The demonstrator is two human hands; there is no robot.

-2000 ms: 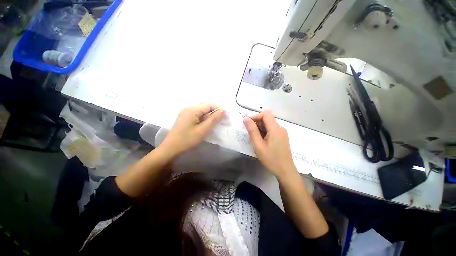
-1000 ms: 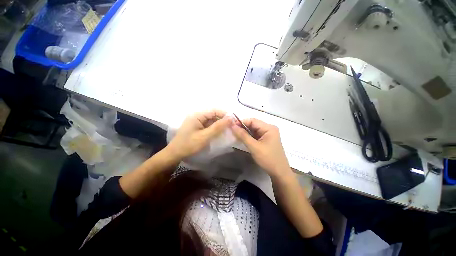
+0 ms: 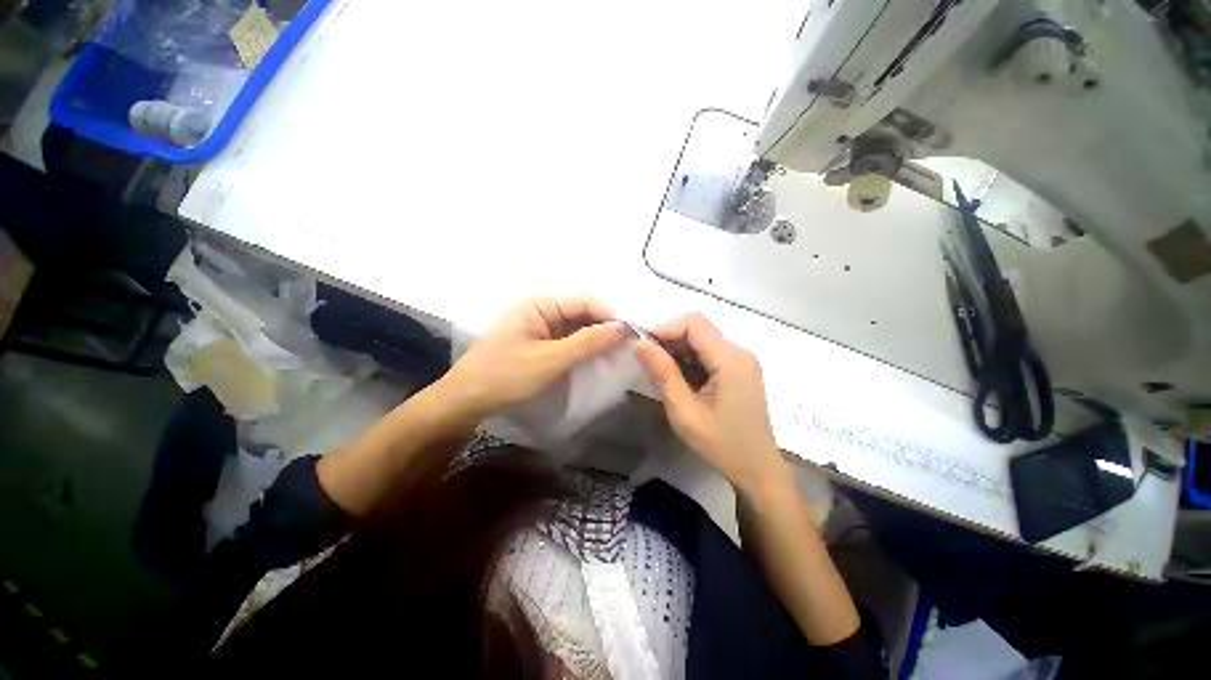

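Observation:
A sheer white fabric piece [image 3: 584,399] hangs from my fingers over the table's front edge and above my lap. My left hand [image 3: 538,352] pinches its upper edge between thumb and fingers. My right hand [image 3: 711,385] is close beside, fingertips almost touching the left ones. It holds a slim dark pointed tool [image 3: 635,331], tweezers or snips, with its tip at the fabric edge. The tool is mostly hidden by my fingers.
The sewing machine [image 3: 930,120] stands at the right, its presser foot [image 3: 750,193] beyond my hands. Black shears [image 3: 1003,332] and a dark flat pad [image 3: 1073,478] lie at the right. A blue tray [image 3: 219,140] is at the far left, above a heap of white fabric [image 3: 246,359].
The hands have drawn together and slightly back towards the table's edge with the fabric. The dark tool now shows less than one second ago. The camera view has shifted slightly.

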